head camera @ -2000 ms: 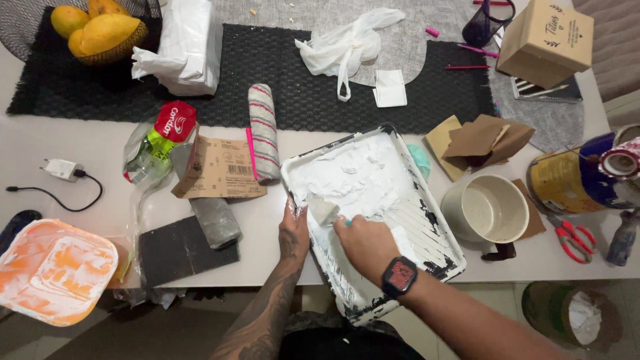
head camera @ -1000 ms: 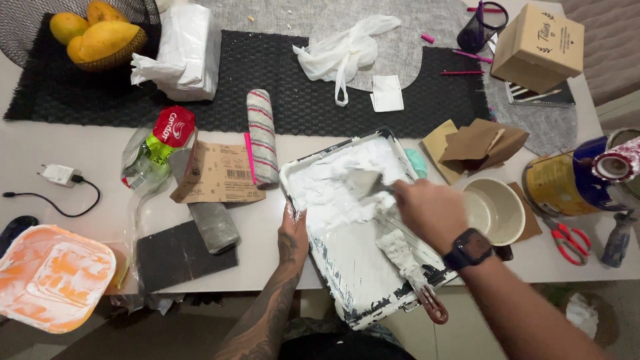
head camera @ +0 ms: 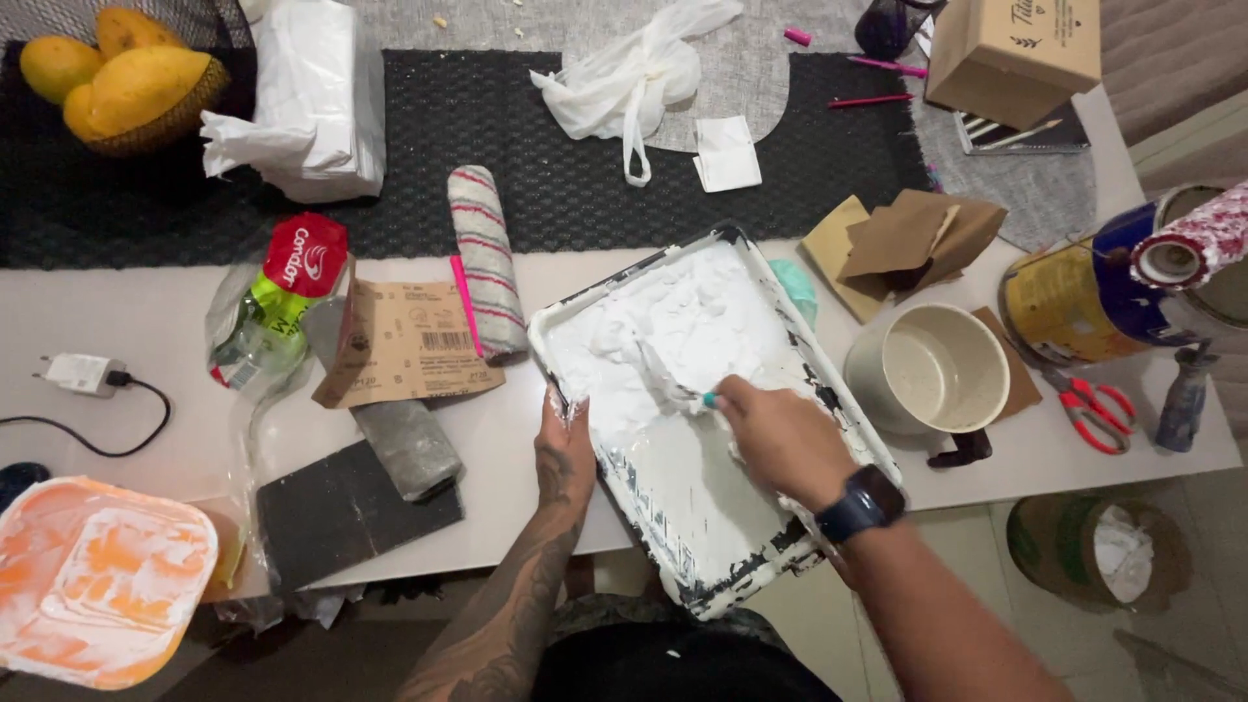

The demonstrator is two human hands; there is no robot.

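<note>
A paint tray point(head camera: 838, 395) coated with white paste lies tilted over the table's front edge. My left hand point(head camera: 565, 450) grips the tray's left rim. My right hand point(head camera: 785, 434) is closed on the handle of a small putty knife point(head camera: 663, 375), whose blade is in the thick white paste point(head camera: 682, 312) in the tray's upper half. The lower half carries a thinner, streaked layer. A second tool seems to lie under my right hand, mostly hidden. Left of the tray lies a striped paint roller sleeve point(head camera: 485, 258).
At the right are a beige pot point(head camera: 936, 366), red-handled scissors point(head camera: 1097, 414), a paint can point(head camera: 1072, 302) and folded sandpaper point(head camera: 907, 244). At the left are a brown sandpaper sheet point(head camera: 409, 341), a grey sanding block point(head camera: 409, 448) and an orange, paste-smeared container point(head camera: 107, 585).
My right hand has moved back down and left over the tray from one second ago, covering most of the second tool that showed there. My left hand has stayed on the tray's rim.
</note>
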